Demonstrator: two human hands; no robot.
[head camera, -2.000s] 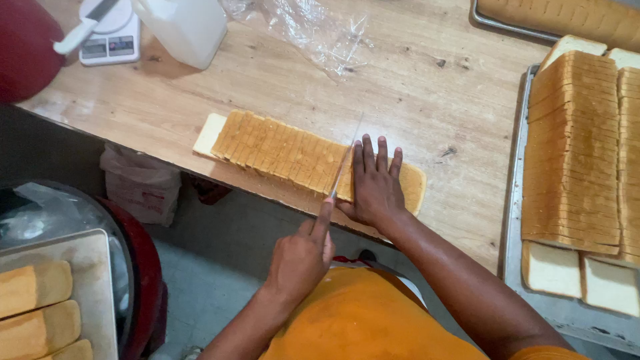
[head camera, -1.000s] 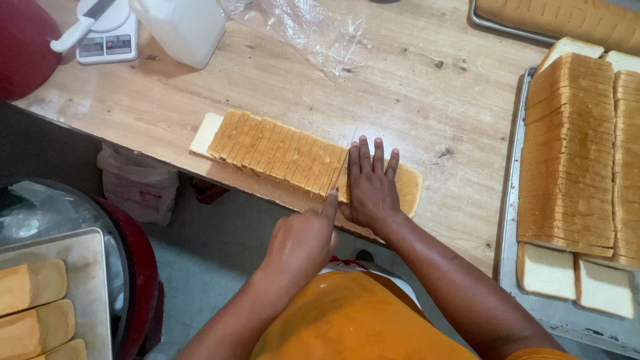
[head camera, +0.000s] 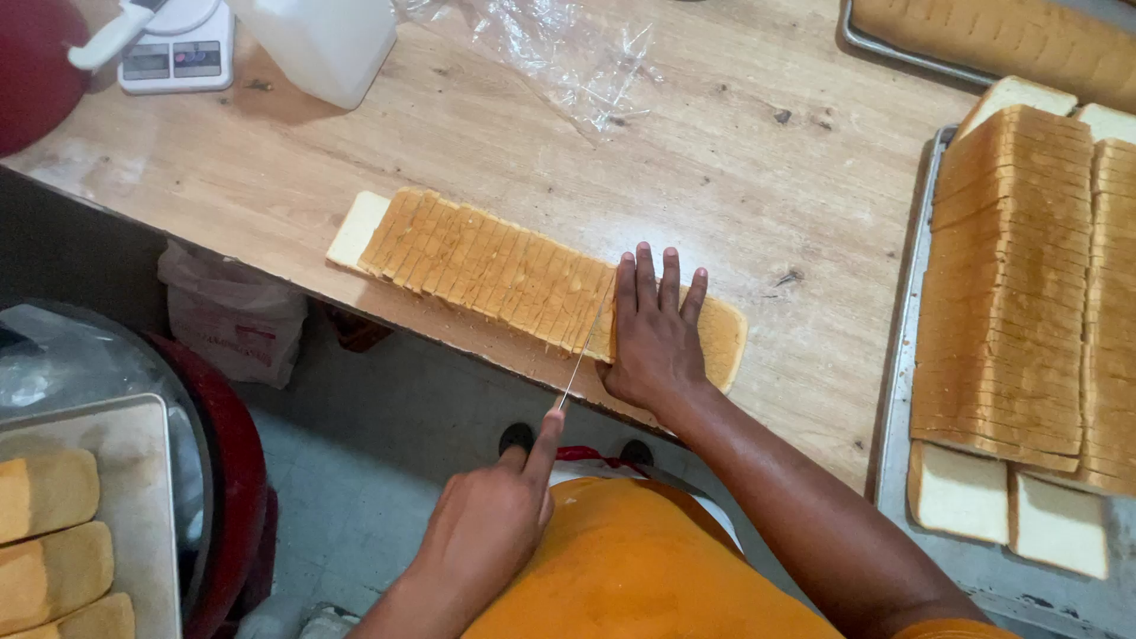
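Observation:
A long loaf of bread (head camera: 497, 266) lies slantwise along the table's near edge, cut into many thin slices from its left part to near its right end. A pale slice face (head camera: 358, 229) lies flat at its left end. In my left hand (head camera: 493, 515) is a thin-bladed knife (head camera: 575, 368), index finger stretched along it; the blade lies across the loaf just left of my other hand. My right hand (head camera: 658, 333) holds the uncut right part from above, fingers spread over the far side and thumb by the near side. The knife's handle is mostly hidden.
On the right, a metal tray (head camera: 914, 257) bears sliced loaves (head camera: 1003, 293), with another loaf tray (head camera: 874, 44) behind. Plastic film (head camera: 577, 62), a white jug (head camera: 319, 44), a kitchen scale (head camera: 177, 62) and a white-handled knife (head camera: 111, 37) are at the back. A bread tray (head camera: 146, 497) stands lower left.
My left hand has drawn back toward my body with the knife, and more of the blade shows on the near side of the loaf. My right hand stays on the loaf's right part.

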